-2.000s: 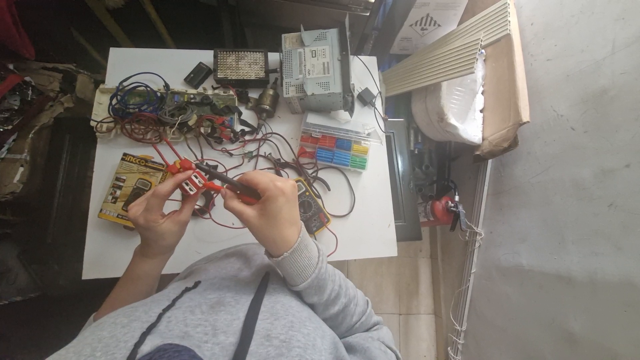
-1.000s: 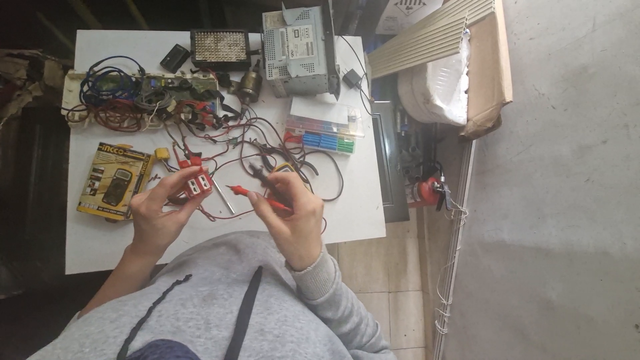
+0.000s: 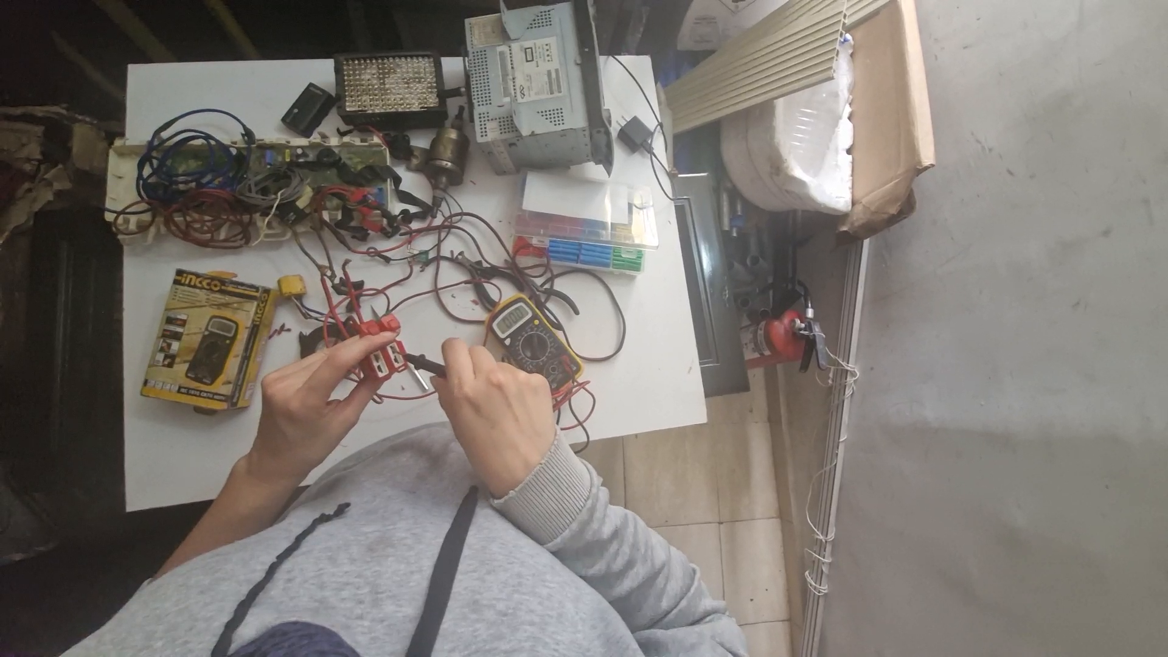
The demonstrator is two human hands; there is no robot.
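Pinched in the fingers of my left hand (image 3: 315, 401) is a red plastic connector (image 3: 385, 358) with pale openings and red wires on it. My right hand (image 3: 497, 411) grips a black slim tool or probe (image 3: 423, 363), whose end is at the connector's right side; whether it touches is unclear. A silvery rod (image 3: 420, 381) shows between the hands. Just beyond my right hand lies a yellow and black digital multimeter (image 3: 532, 345), its display lit. Pliers (image 3: 488, 269) with dark handles lie among the red and black wires (image 3: 447, 260) above it.
The white tabletop (image 3: 639, 383) also bears an INGCO multimeter box (image 3: 205, 342), a circuit board with bundled wires (image 3: 265, 173), an LED light panel (image 3: 391, 87), a metal-cased car stereo (image 3: 534, 87), a cylindrical metal part (image 3: 447, 155) and a clear case of coloured sleeves (image 3: 584, 224). Right is a fire extinguisher (image 3: 780, 336).
One second ago my right hand held a red probe apart from the connector; now a black tool or probe is in it, close to the connector. My left hand still holds the connector.
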